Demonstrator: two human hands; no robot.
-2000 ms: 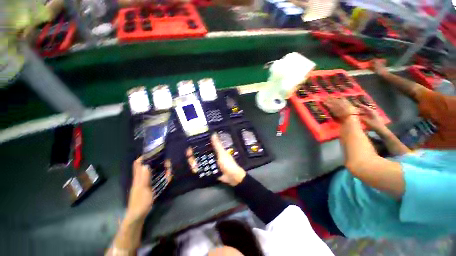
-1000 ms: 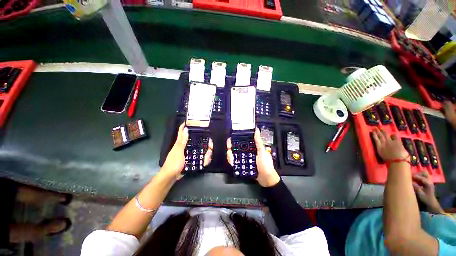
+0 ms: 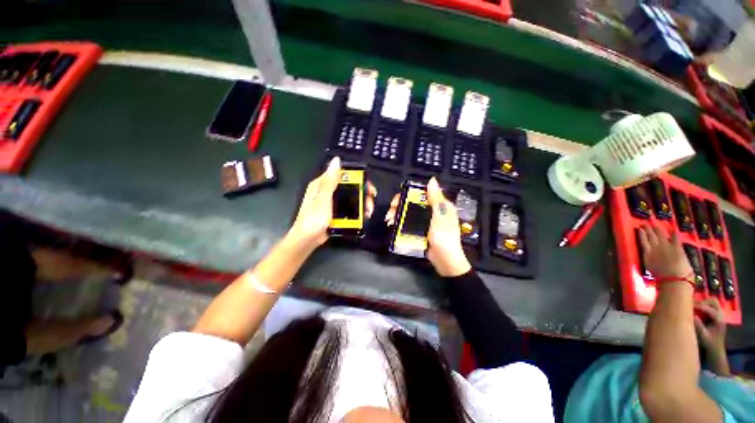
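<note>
My left hand (image 3: 316, 206) holds a closed flip phone (image 3: 348, 201) with a yellow face and a dark window. My right hand (image 3: 444, 229) holds a second closed phone (image 3: 411, 220), also yellow with a dark window, slightly tilted. Both phones are over the front of the black tray (image 3: 519, 198). In the tray's back row, several flip phones (image 3: 387, 144) stand open with white lit screens and keypads. Closed phones (image 3: 507, 231) lie in pockets at the tray's right.
Left of the tray are a smartphone (image 3: 237, 110), a red marker (image 3: 260, 121) and small brown-black blocks (image 3: 248, 174). A pale fan (image 3: 637, 150), red pens (image 3: 581, 225) and a red phone tray (image 3: 620, 248) are at right, with another person's hands there. Another red tray (image 3: 58, 107) is far left.
The two phones in my hands were open with lit screens and keypads showing; now they are closed with yellow faces up. The view has shifted, so the tray appears farther right.
</note>
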